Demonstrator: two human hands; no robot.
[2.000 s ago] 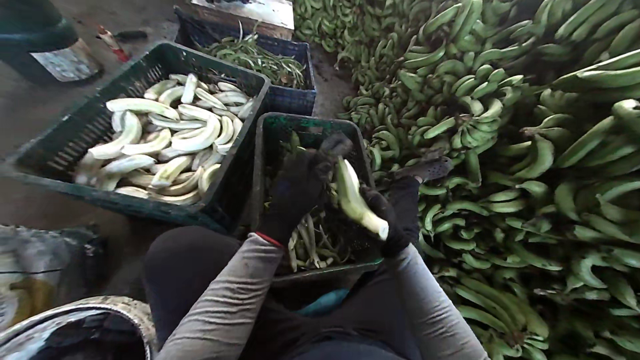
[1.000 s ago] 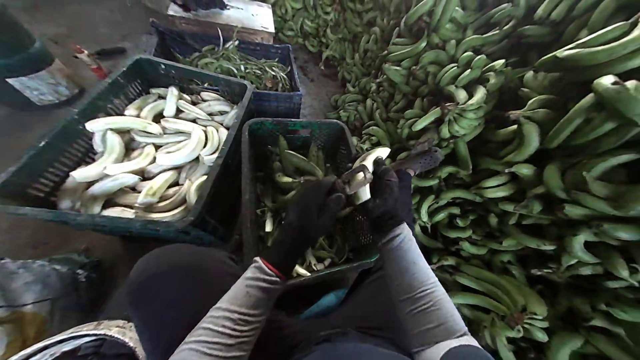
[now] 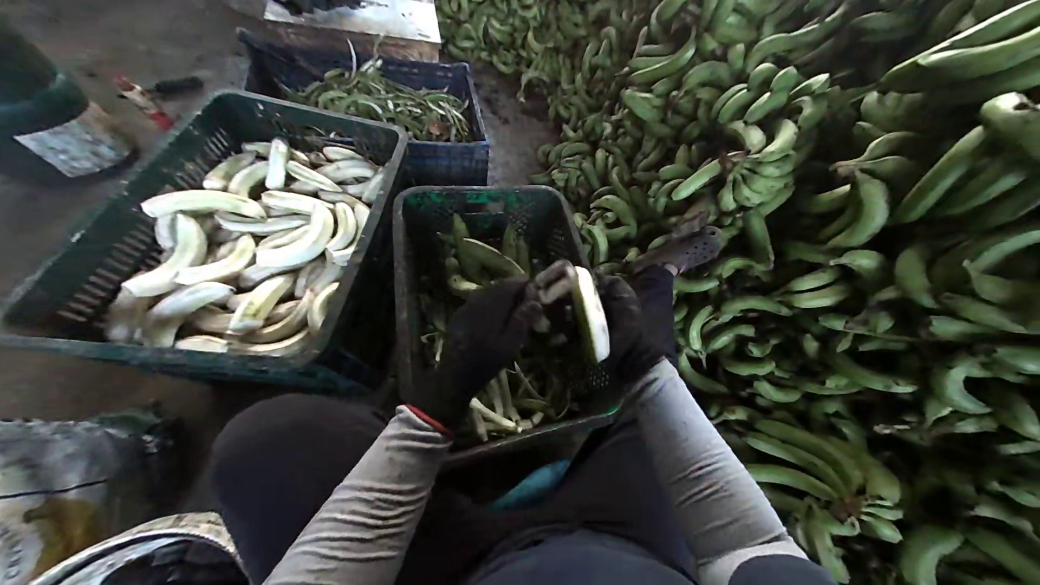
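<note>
My left hand (image 3: 487, 333), in a dark glove with a red cuff edge, grips a peeler-like tool (image 3: 556, 282) against the side of a partly peeled plantain (image 3: 591, 315). The plantain is in my right hand (image 3: 624, 329), also gloved, its pale flesh facing up. Both hands are above a dark green plastic crate (image 3: 487, 195) with peel strips (image 3: 508, 402) and some green pieces (image 3: 487, 258) inside. To the left, a larger green crate (image 3: 366, 130) holds many peeled plantains (image 3: 302, 240).
Unpeeled green plantains (image 3: 756, 171) are heaped along the whole right side. A blue crate (image 3: 447, 154) of peel strips stands behind. At the left are a green bucket (image 3: 49, 114), a red-handled tool (image 3: 146, 104), a plastic sack (image 3: 73, 487) and a bucket rim (image 3: 154, 528). My shod foot (image 3: 686, 250) touches the heap.
The plantain in my right hand tilted differently one second ago and now stands more upright, pale side showing. Two seconds ago, its lower end pointed to the right.
</note>
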